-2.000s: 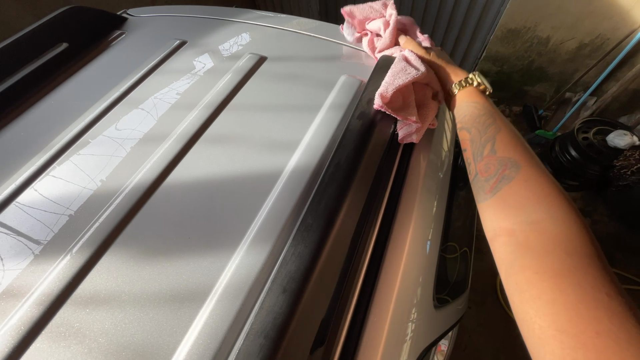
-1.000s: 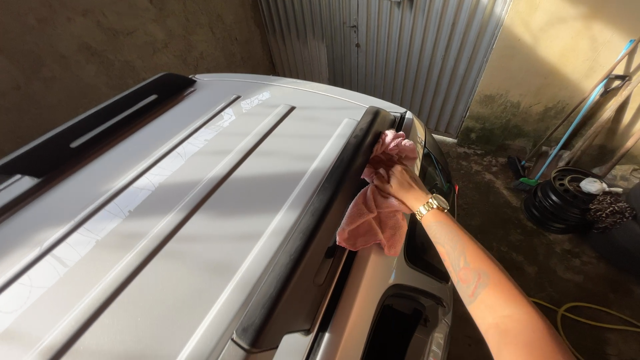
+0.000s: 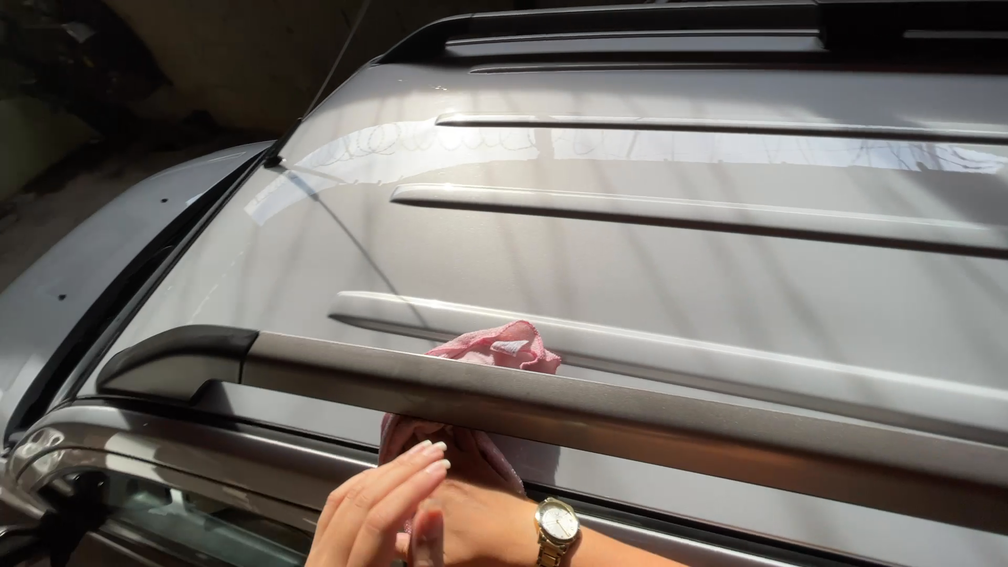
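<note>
A pink cloth (image 3: pixel 516 346) shows on both sides of the car's side roof rail (image 3: pixel 472 394), passing beneath it onto the silver roof (image 3: pixel 630 276). My right hand (image 3: pixel 472 504), with a gold-coloured watch (image 3: pixel 557 520) on its wrist, holds the cloth at the rail's outer side; its fingertips are hidden by cloth and rail. Nearer the camera, my left hand (image 3: pixel 378 512) overlaps the right one in view, fingers extended and holding nothing. Whether the two hands touch cannot be told.
Raised ribs (image 3: pixel 669 213) run lengthwise along the roof. The far roof rail (image 3: pixel 630 24) lies at the top. A thin antenna (image 3: pixel 335 67) rises at the windshield edge, beyond which lies the hood (image 3: pixel 102 252). The side window (image 3: pixel 181 512) is below the near rail.
The view has swung strongly from the metal door toward the hood. The cloth, earlier at the rail's outer side, now reaches under it. My left hand has come into view.
</note>
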